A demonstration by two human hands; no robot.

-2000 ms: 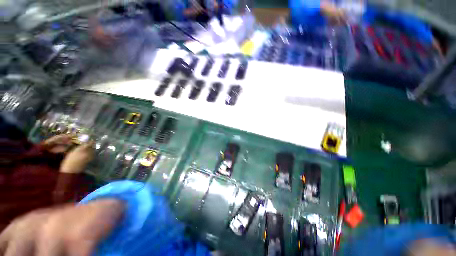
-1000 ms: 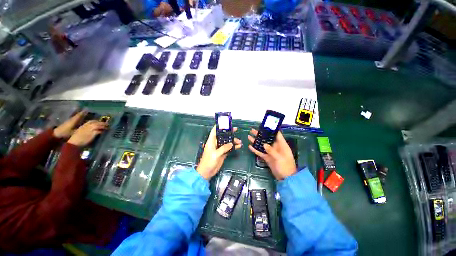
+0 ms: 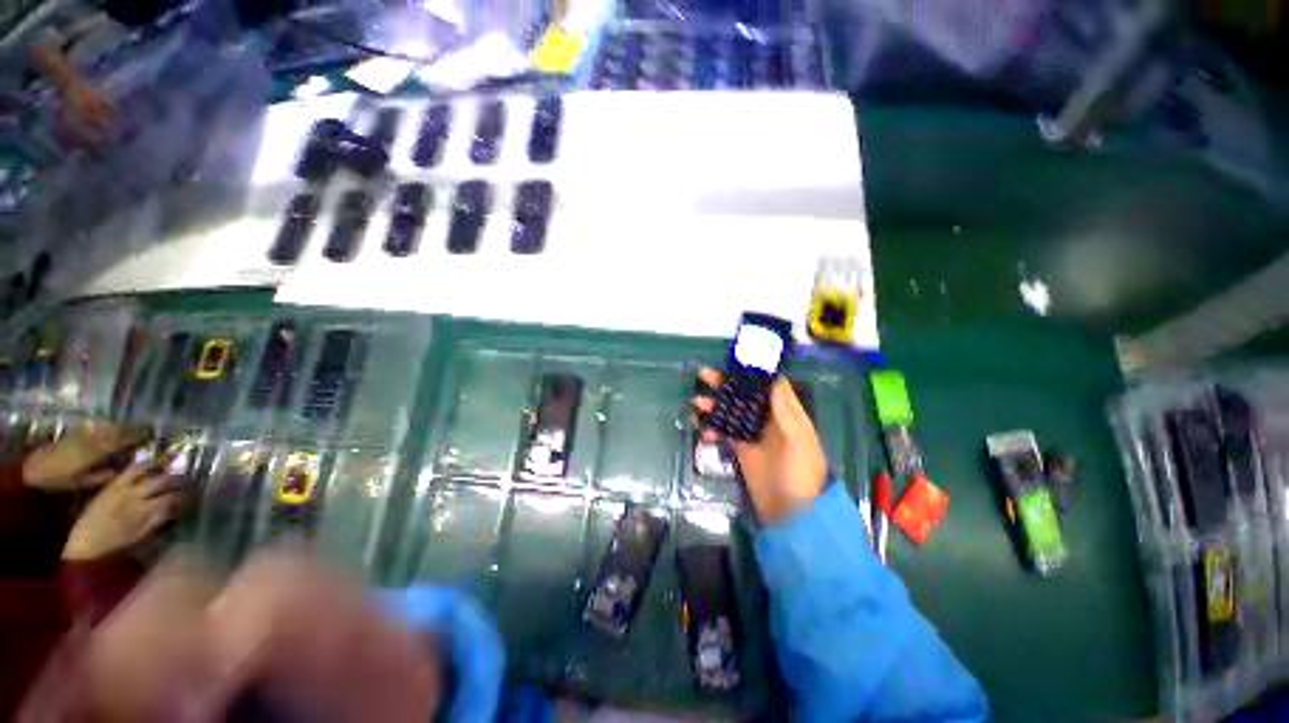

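My right hand (image 3: 775, 438) holds a black keypad phone (image 3: 749, 370) upright over the blister tray, its small screen lit white. My left hand (image 3: 269, 650) is large and blurred at the lower left, partly cut off by the frame's edge; whether it holds anything cannot be told. The clear blister tray (image 3: 495, 544) holds several dark phones with back covers off, among them one at the upper left (image 3: 554, 427) and two below, one tilted (image 3: 626, 568) and one straighter (image 3: 708, 617). Another lies partly hidden behind my right hand.
Rows of dark phones (image 3: 468, 216) and a yellow-framed phone (image 3: 836, 300) lie on the white board (image 3: 679, 212). Right of the tray are a green battery (image 3: 891, 397), a red marker (image 3: 882, 511), an orange-red battery (image 3: 920, 510) and a green-ended phone (image 3: 1028, 502). Another person's hands (image 3: 125, 509) work at left.
My left hand has moved from above the tray to the lower left, and its phone no longer shows. My right hand still holds its phone. The view has shifted.
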